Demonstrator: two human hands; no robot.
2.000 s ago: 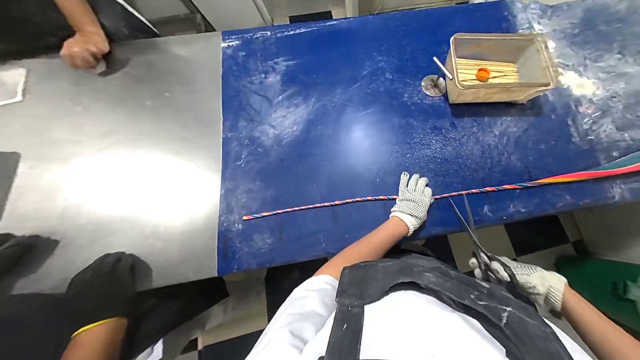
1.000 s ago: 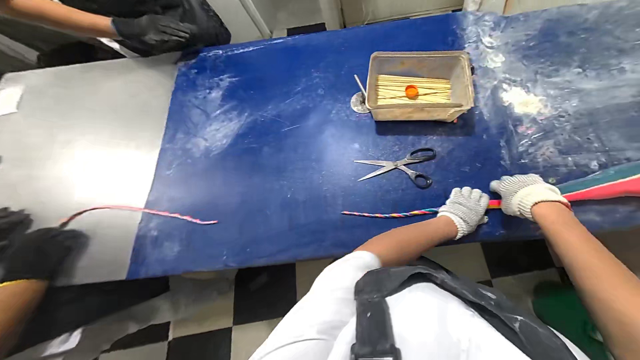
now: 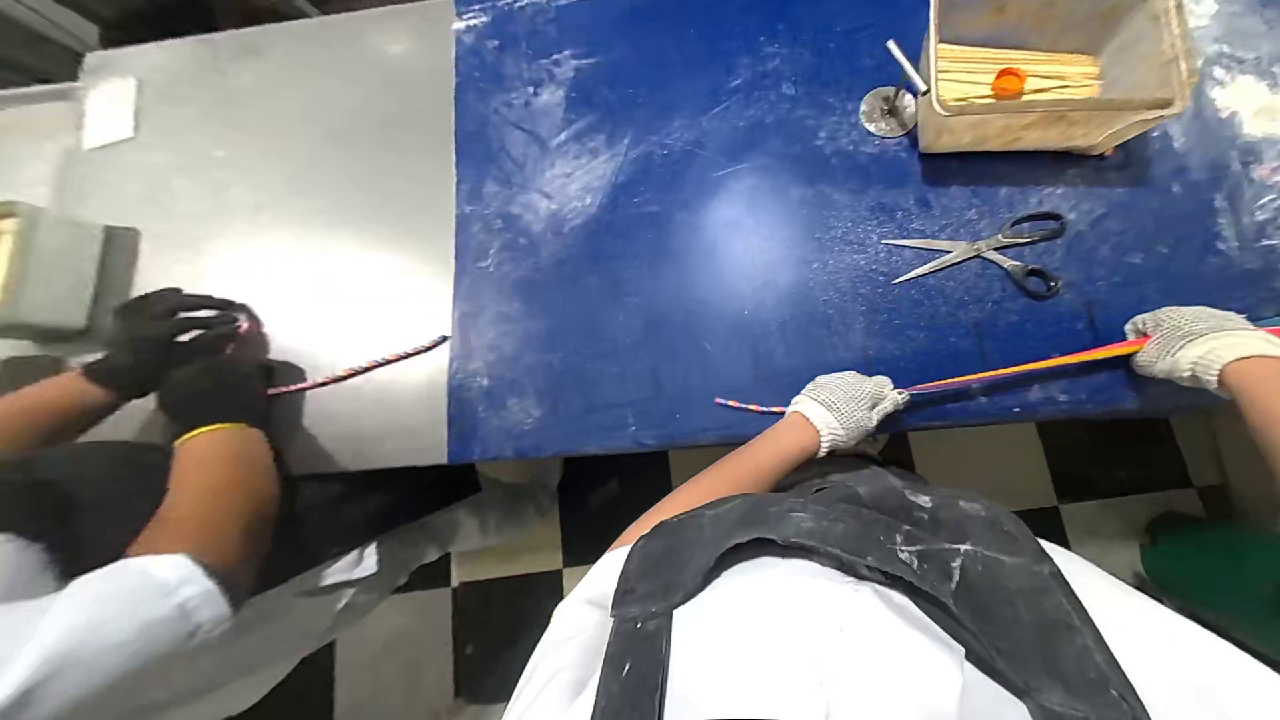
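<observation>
A multicoloured twisted rope (image 3: 1040, 368), probably of soft candy, runs along the near edge of the blue table. My left hand (image 3: 846, 408), in a white dotted glove, is closed around its thin part, and a short striped end sticks out to the left. Farther right, my right hand (image 3: 1190, 345), gloved alike, grips the wider pink and orange part near the frame's edge. Between my hands the rope is stretched thin. Scissors with black handles (image 3: 985, 250) lie with blades apart on the table, beyond my hands and touching neither.
A plastic bin (image 3: 1050, 125) holding thin wooden sticks and an orange round thing stands at the back right, beside a metal disc with a rod (image 3: 888, 111). At the left, a co-worker's black-gloved hands (image 3: 215, 370) handle a striped rope piece (image 3: 360, 370) on the metal tabletop (image 3: 300, 150).
The scissors, in my right hand two seconds ago, lie on the table. The long rope has been parted, and a piece is with the co-worker. My hands have moved apart since one second ago.
</observation>
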